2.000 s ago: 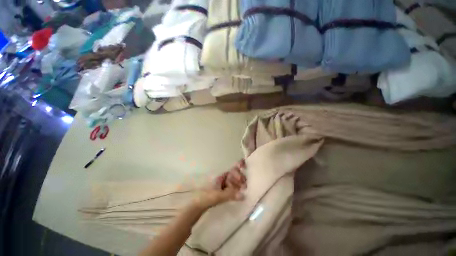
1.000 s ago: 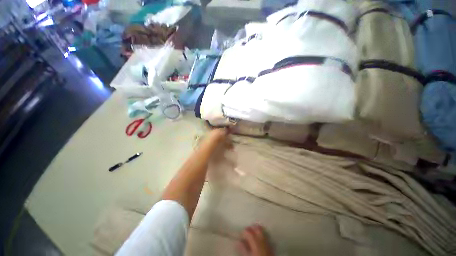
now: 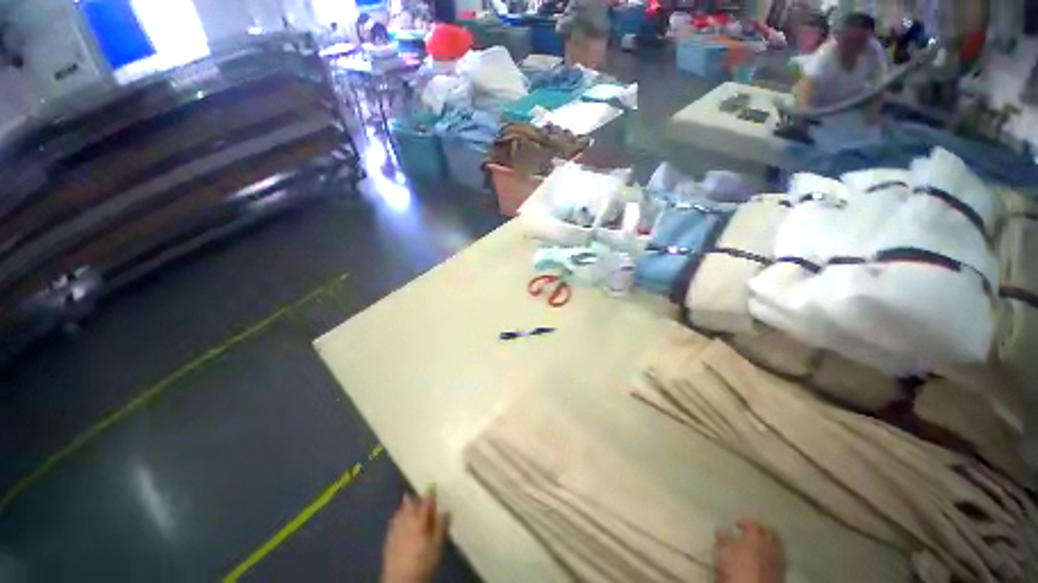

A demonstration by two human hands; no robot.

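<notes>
Two beige pleated curtain panels lie lengthwise on the pale table (image 3: 421,376). The nearer panel (image 3: 546,478) has its end near the middle of the table. The farther panel (image 3: 785,438) lies beside the tied bundles. My left hand (image 3: 414,538) is at the bottom edge of the picture, by the table's near edge, with nothing seen in it. My right hand (image 3: 748,551) is over the nearer panel at the bottom, partly cut off; whether it touches or grips cloth cannot be told.
Red-handled scissors (image 3: 550,289) and a black pen (image 3: 527,333) lie on the table. A white tray (image 3: 583,211) holds crumpled plastic. Tied white bundles (image 3: 882,279) are stacked at the right. A pipe rack (image 3: 171,171) stands left; a person (image 3: 848,68) is behind.
The view has swung left and up. My left hand has left the farther panel's end and moved to the table's near edge. The farther panel's end now lies flat.
</notes>
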